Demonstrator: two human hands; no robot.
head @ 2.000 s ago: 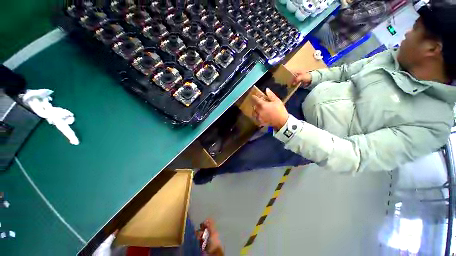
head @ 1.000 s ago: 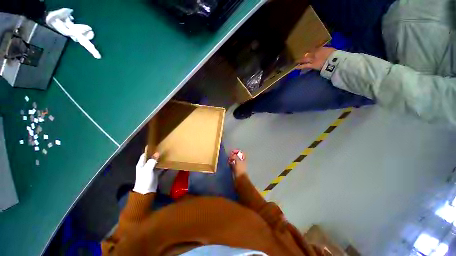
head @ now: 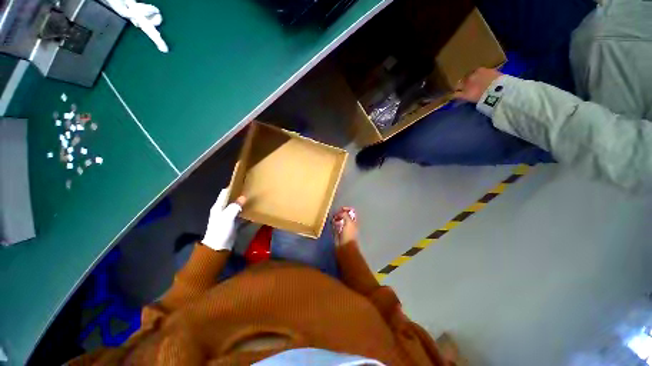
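My gloved left hand [head: 223,223] grips the lower left edge of a shallow brown cardboard tray [head: 289,179], with a bare fingertip over its rim. The tray is held open side up over my lap, and no contents show in it. My bare right hand [head: 346,226] is right of the tray, apart from it, with small red and white pieces [head: 344,216] at its fingers. What these pieces are is too small to tell.
Small white squares [head: 71,139] lie scattered on the green bench [head: 171,100]. A machine [head: 86,43] and a white glove or cloth [head: 146,18] are at upper left. A neighbour's hand [head: 477,84] holds an open cardboard box [head: 468,50]. A red stool [head: 259,244] is under me.
The tray, in my left hand, now shows more of its inside and has shifted right and slightly up. The view has moved from the parts trays down to my lap.
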